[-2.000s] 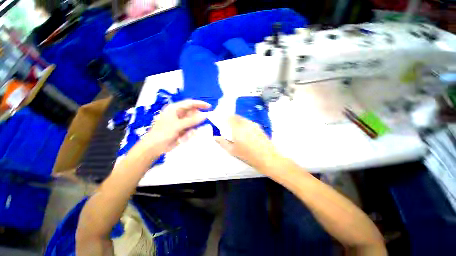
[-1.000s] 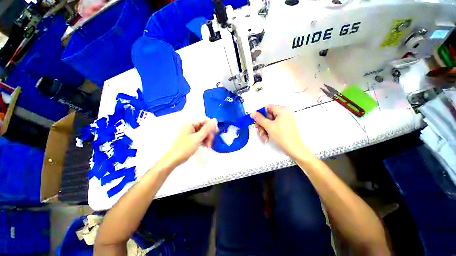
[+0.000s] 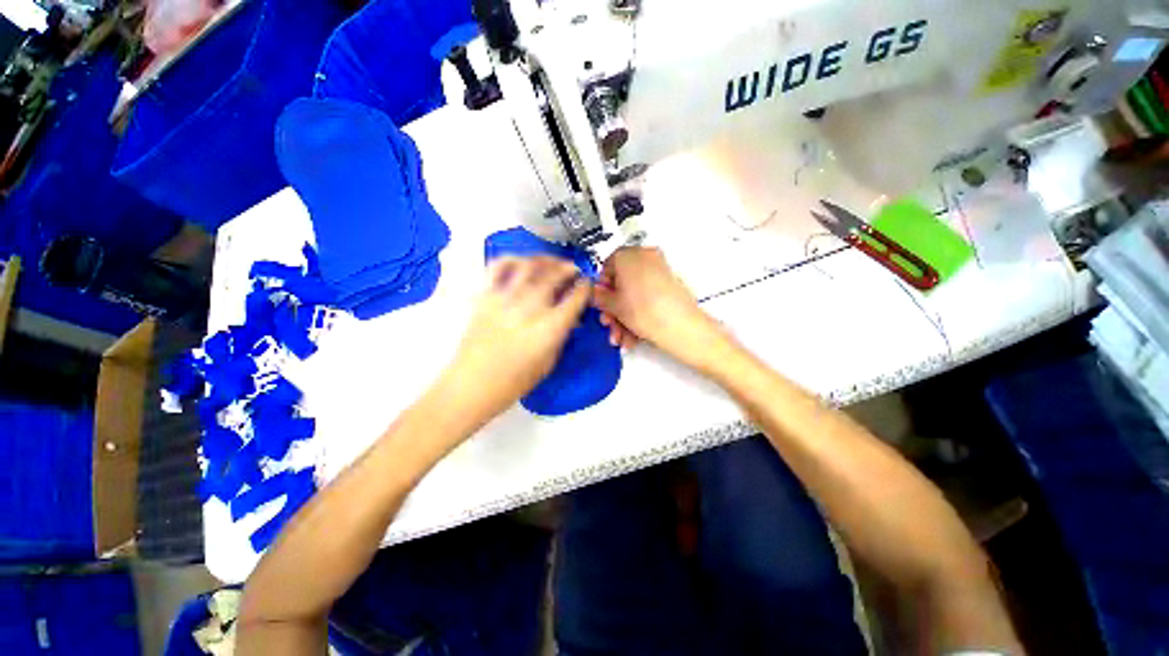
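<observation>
A blue panel (image 3: 573, 379) lies on the white table at the sewing machine's needle area, its rounded end towards me and its far end left of the presser foot (image 3: 618, 241). My left hand (image 3: 523, 320) lies over the middle of the panel, slightly blurred, fingers pressing on it. My right hand (image 3: 649, 297) is just below the presser foot with fingertips pinched together at the panel's right edge. The strap tab is hidden by my fingers. The sewing machine (image 3: 820, 64) stands behind my hands.
A panel stack (image 3: 353, 205) lies left of the machine. A loose strap tab pile (image 3: 263, 397) covers the table's left edge. Red-handled snips (image 3: 897, 254) lie on a green pad (image 3: 946, 244) at the right. Blue bins (image 3: 231, 115) and a cardboard box (image 3: 122, 436) stand left of the table.
Both hands have moved up to the presser foot. My left hand now lies over the panel. The blue tab that my right hand held is now hidden, and the white piece no longer shows.
</observation>
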